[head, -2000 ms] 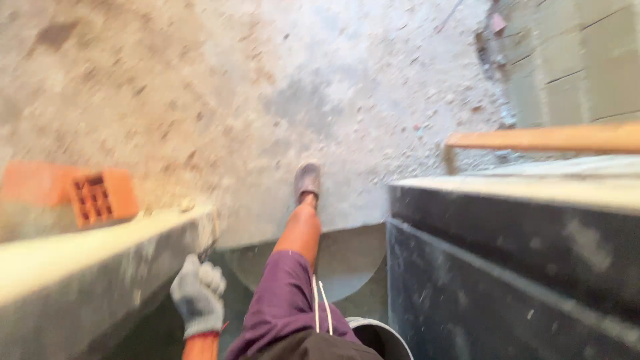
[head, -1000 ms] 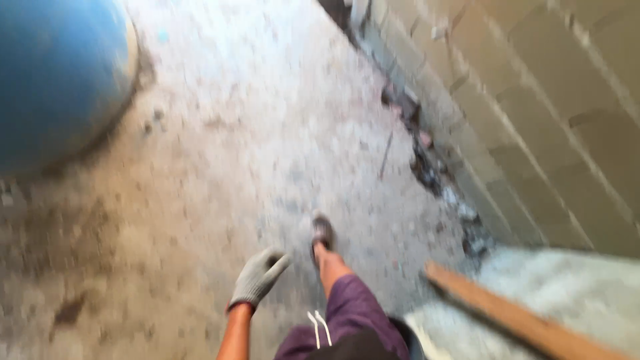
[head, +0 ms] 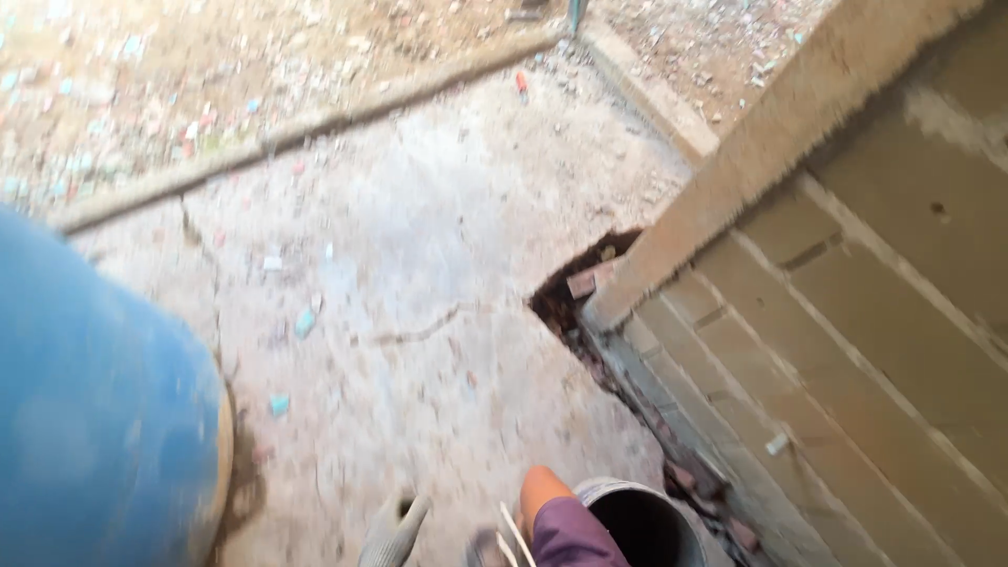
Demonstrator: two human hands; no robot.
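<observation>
My left hand, in a pale knit work glove, hangs low over the concrete floor at the bottom of the view. Its thumb and fingers are apart, with nothing visible between them; the lower part is cut off by the edge. To its right are my leg and purple shorts. Beside the leg, on its right, is a bucket with a whitish rim and a dark inside. My right hand is out of view, and whether it touches the bucket cannot be seen.
A large blue barrel-like container stands at left. A block wall with a concrete column rises at right, a broken trench along its foot. A low concrete curb crosses ahead, with rubble-strewn ground beyond. Small debris lies about the floor.
I have walked forward over the floor, and the view has moved with me. The wooden plank at lower right has left view; the column and curb have come into it. The bucket shows more fully.
</observation>
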